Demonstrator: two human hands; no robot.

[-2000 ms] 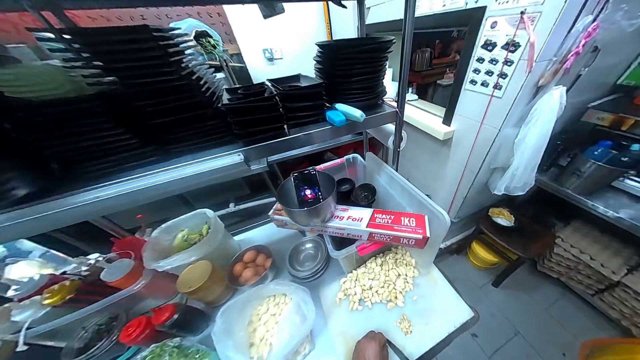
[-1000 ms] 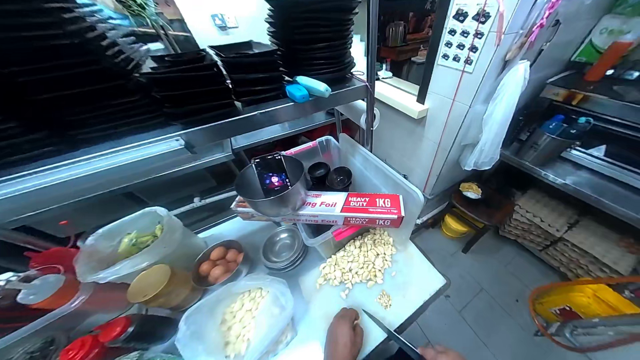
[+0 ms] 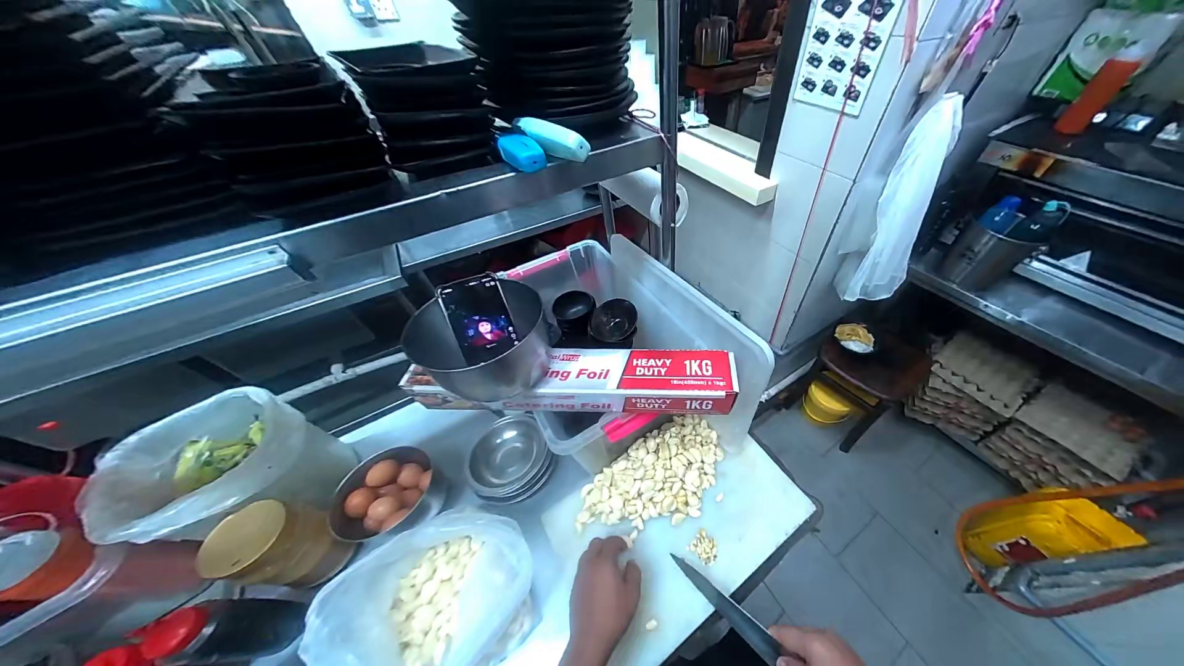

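My left hand (image 3: 603, 592) lies on the white cutting board (image 3: 768, 499) with its fingertips at the near edge of a pile of peeled garlic cloves (image 3: 661, 476); whether it pinches a clove is hidden. At the lower edge of the view my right hand (image 3: 814, 646) grips the handle of a kitchen knife (image 3: 726, 606), its blade pointing up and left across the board. Beyond the knife tip sits a small heap of cut garlic (image 3: 703, 546). One loose clove (image 3: 651, 624) lies between the hand and the blade. A plastic bag of garlic cloves (image 3: 435, 592) stands left of my left hand.
A bowl of brown eggs (image 3: 384, 495) and stacked metal dishes (image 3: 509, 455) stand behind the bag. A catering foil box (image 3: 638, 379) and a metal bowl with a phone (image 3: 476, 319) rest by a clear plastic bin (image 3: 731, 342). Above runs a steel shelf (image 3: 444, 199) with black plates.
The knife and my right hand, not visible in the oldest frame, have come into view at the board's near side. My left hand remains beside the garlic pile. The view has shifted.
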